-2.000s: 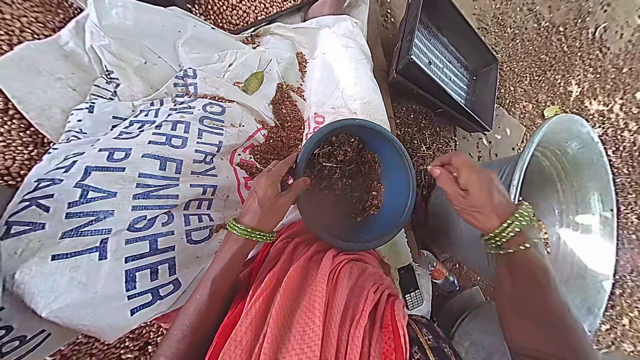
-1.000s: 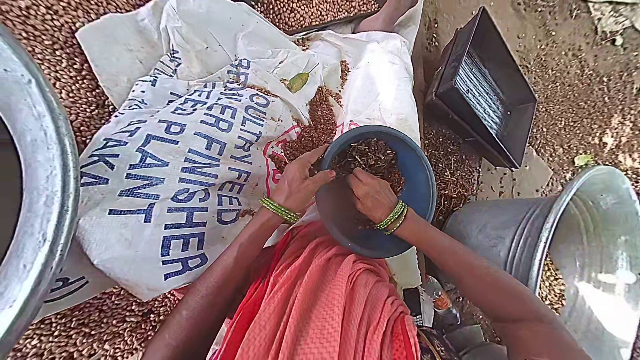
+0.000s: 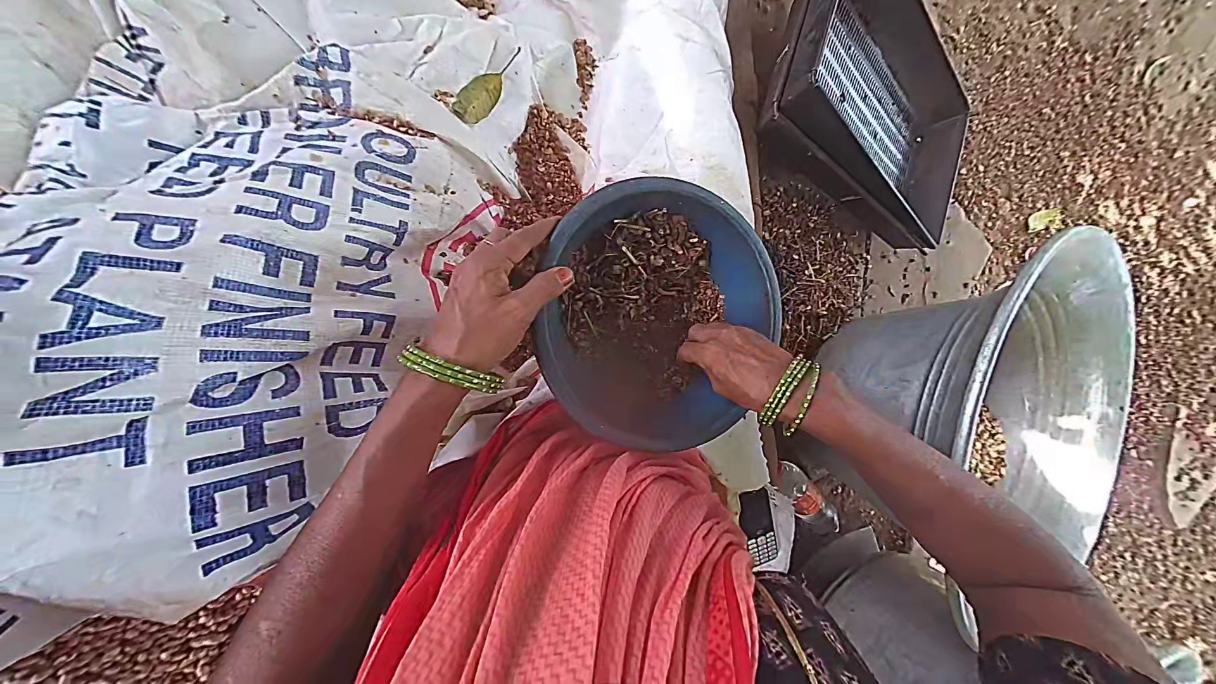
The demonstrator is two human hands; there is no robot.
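A round blue basin (image 3: pixel 750 275) rests in front of me, partly filled with dark dry husks and bits of stalk (image 3: pixel 646 275). My left hand (image 3: pixel 494 299) holds the basin's left rim, thumb over the edge. Inside the basin's right part, my right hand (image 3: pixel 736 366) has its fingers curled at the husks; whether anything is pinched between them cannot be told. Both wrists wear green bangles. Under and beside the basin spreads a white woven feed sack (image 3: pixel 361 256) with blue lettering. Reddish-brown bits (image 3: pixel 546 161) and a green leaf (image 3: pixel 478 97) lie on it.
A black tray with a slotted base (image 3: pixel 864 104) stands at the upper right. A large metal pot (image 3: pixel 912 351) lies tilted at the right, with grain inside. A plastic bottle (image 3: pixel 807 499) and a keypad phone (image 3: pixel 758 522) lie near my right side. Brown seeds (image 3: pixel 142 646) show at the lower left.
My right hand was outside the basin, to its right, two seconds ago; now it is inside. My left hand stays on the left rim. The metal rim seen at far left one second ago is out of view.
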